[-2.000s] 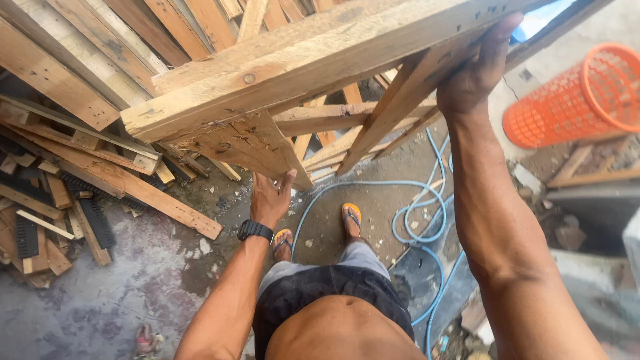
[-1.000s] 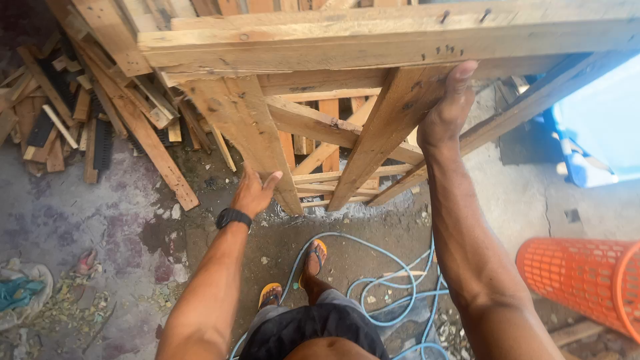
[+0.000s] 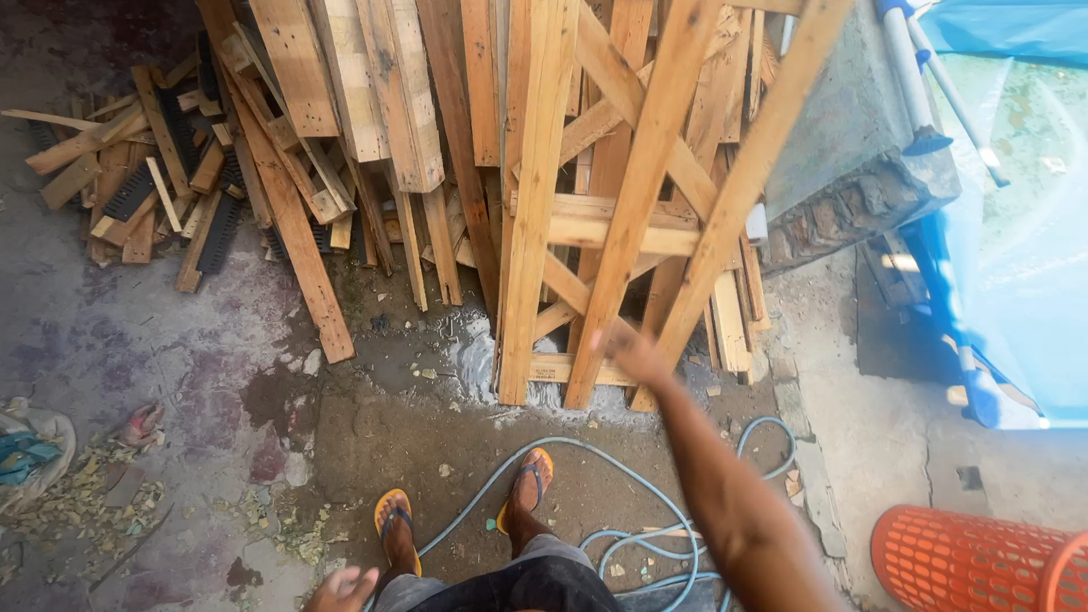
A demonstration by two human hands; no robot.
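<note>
A slatted wooden frame [image 3: 625, 221] with long boards and crosspieces leans upright against a pile of timber. My right hand [image 3: 636, 353] is in front of the lower part of its boards, blurred; whether it touches the wood cannot be told. Low at the bottom edge is my left hand [image 3: 344, 586], away from the frame, its fingers apart and nothing in them. The feet of the frame's boards stand on wet ground.
Upright planks [image 3: 382, 93] and a heap of scrap wood [image 3: 136, 170] lie left. A blue hose [image 3: 629, 472] loops by my sandalled feet. An orange plastic basket [image 3: 960, 544], a concrete block [image 3: 858, 153] and a blue pool [image 3: 1011, 255] stand right. A sack [image 3: 38, 450] lies far left.
Both hands were on the wooden frame before; my left hand has come down and away from it, and my right hand has left its top beam. The frame now leans back on the timber pile.
</note>
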